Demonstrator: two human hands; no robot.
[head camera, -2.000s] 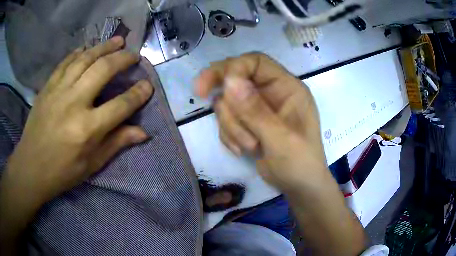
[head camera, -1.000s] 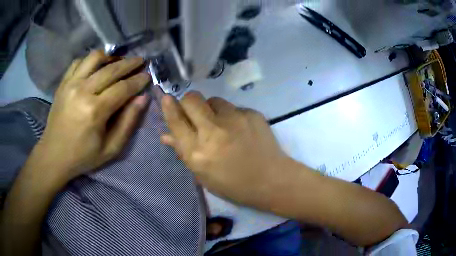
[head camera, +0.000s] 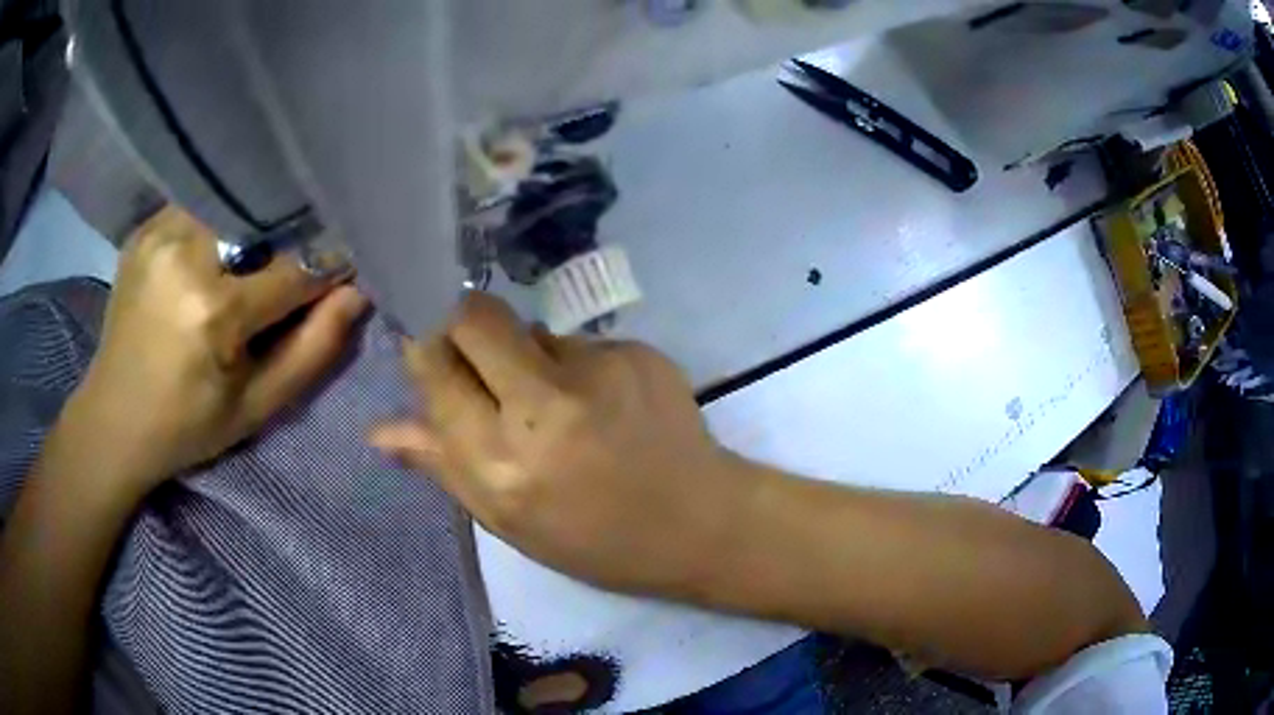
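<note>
The ribbed grey cloth (head camera: 328, 545) runs from the lower left up to the needle area under the sewing machine head (head camera: 363, 126). My left hand (head camera: 196, 349) lies on the cloth at the left, its fingertips partly hidden behind the machine's small metal parts. My right hand (head camera: 559, 461) is at the cloth's right edge, fingers bent and reaching toward the needle area. Its fingertips are partly hidden, so whether it pinches the cloth is unclear. The presser foot is hidden.
A white ribbed wheel (head camera: 590, 286) is just behind my right hand. Black thread snips (head camera: 887, 129) lie on the machine bed (head camera: 727, 252). A yellow tray of small tools (head camera: 1153, 300) is at the right. A dark, red-edged object (head camera: 1073, 506) lies below it. A worn brown patch (head camera: 556, 687) marks the table edge.
My right hand, empty in the air two seconds ago, has come down to the cloth edge. My left hand is closer to the needle area. The view has shifted, and the machine head covers more of it.
</note>
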